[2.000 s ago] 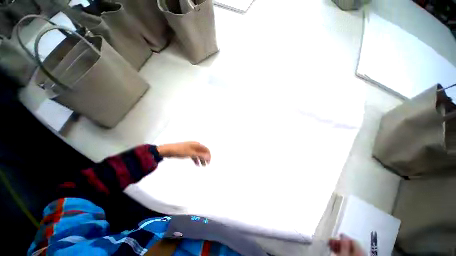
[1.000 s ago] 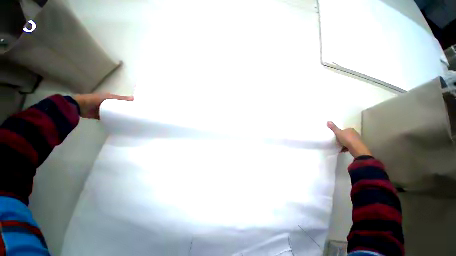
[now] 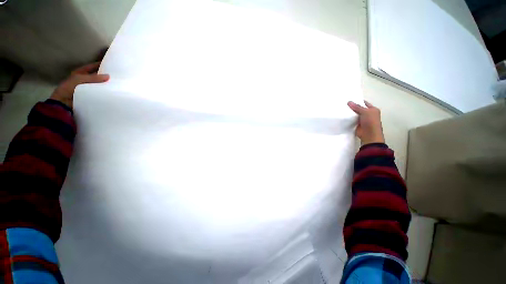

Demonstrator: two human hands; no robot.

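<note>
A large white sheet (image 3: 222, 177) fills the middle of the view, bright and floppy, with a soft fold running across it between my hands. Fine dark lines show near its lower right edge. My left hand (image 3: 83, 82) grips its left edge, thumb on top, the other fingers partly hidden behind it. My right hand (image 3: 367, 121) grips its right edge at about the same height, thumb on top. The sheet hangs down toward me between my forearms, and its far part extends beyond my hands. Its lower end is cut off by the picture edge.
A stack of large white sheets (image 3: 433, 55) lies on the off-white table (image 3: 385, 102) at the far right. A taupe bag (image 3: 460, 161) stands right of my right forearm, with another taupe surface below it. A blurred taupe bag (image 3: 50, 39) is at the upper left.
Both hands, low and apart two seconds ago, took the sheet's side edges by one second ago. Since then they appear higher and further left in view, with more of the sheet visible beyond them.
</note>
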